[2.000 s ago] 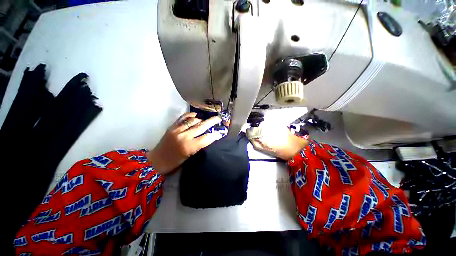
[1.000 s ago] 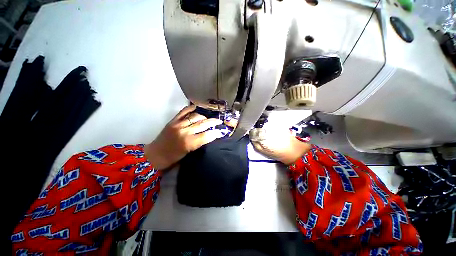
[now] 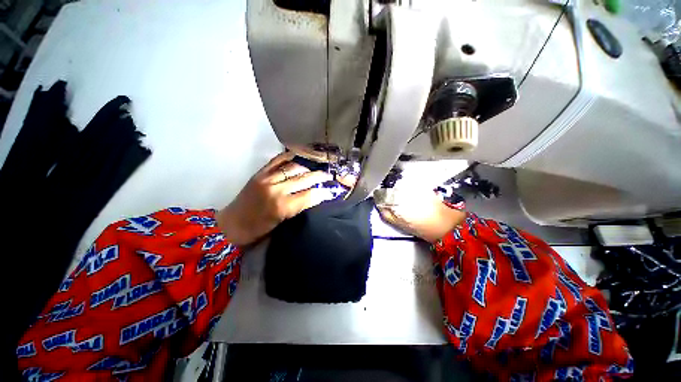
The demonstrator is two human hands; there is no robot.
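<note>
The black pouch lies below the needle area, its rounded body hanging toward the table's front edge. My left hand presses the black cloth at the left of the presser foot, fingers pointing right toward it. My right hand is at the right of the machine's front lever, its fingertips at the cloth's upper right edge; it is overexposed by the lamp. The needle point and the seam are hidden or too bright to tell.
The off-white sewing machine fills the top, with a cream tension knob. Black cut strips lie on the table at left. Snips with a red handle lie right of the needle. A shiny black heap is at far right.
The view has shifted slightly, so the machine sits further right in the frame. Both hands stay at the cloth beside the needle area, and the pouch has barely moved.
</note>
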